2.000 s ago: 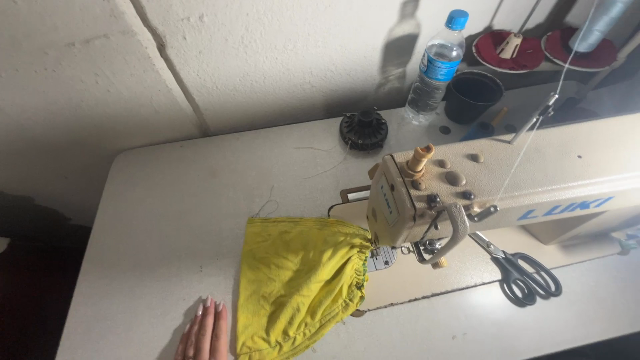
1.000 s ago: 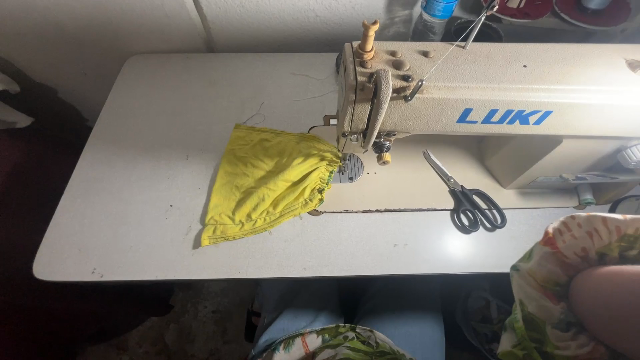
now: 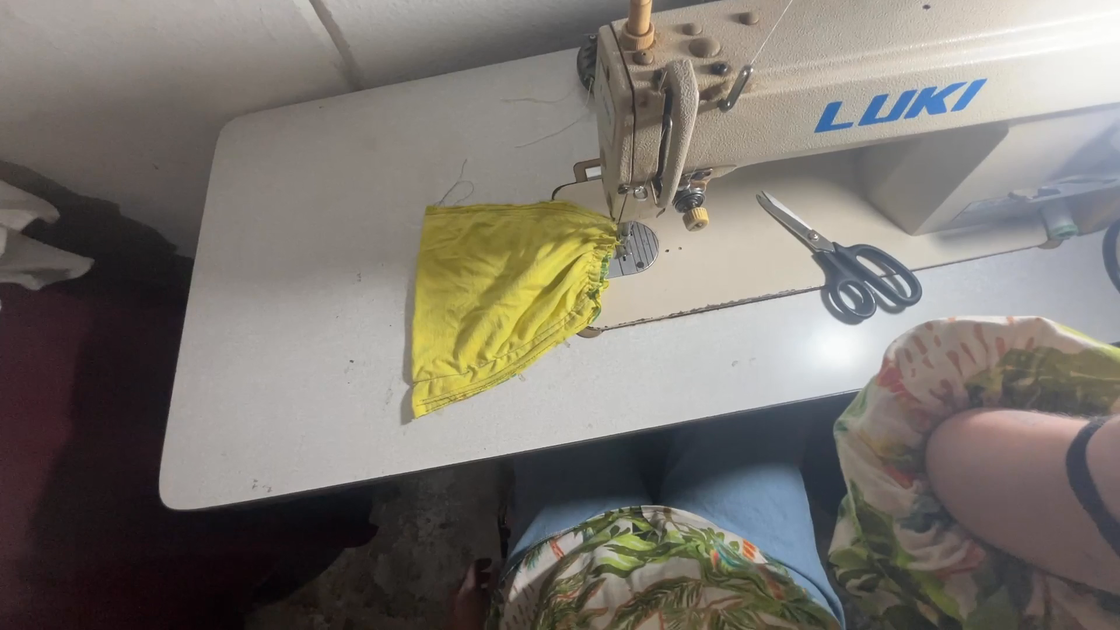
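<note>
A gathered yellow cloth piece [image 3: 499, 297] lies flat on the sewing table, its ruffled edge at the presser foot [image 3: 625, 241] of the sewing machine [image 3: 652, 114]. Whether the needle is in the cloth is too small to tell. A shadowed shape at the bottom, beside my lap, seems to be part of my left hand [image 3: 474, 591]; its fingers and anything in them cannot be made out. My right arm, in a floral sleeve and with a dark band, reaches out past the right edge, so my right hand is hidden from view. Black-handled scissors [image 3: 844, 262] lie partly open on the machine bed.
The white table top [image 3: 289, 350] ends at a rounded left corner, with a wall [image 3: 175, 79] behind it. Loose threads [image 3: 547, 136] lie behind the cloth. White fabric [image 3: 35, 236] shows at the far left. My lap in blue jeans [image 3: 744, 499] is below the front edge.
My left hand, beside the cloth on the table two seconds ago, has left that place. My right arm in its floral sleeve has come into view. The view has shifted down towards my lap.
</note>
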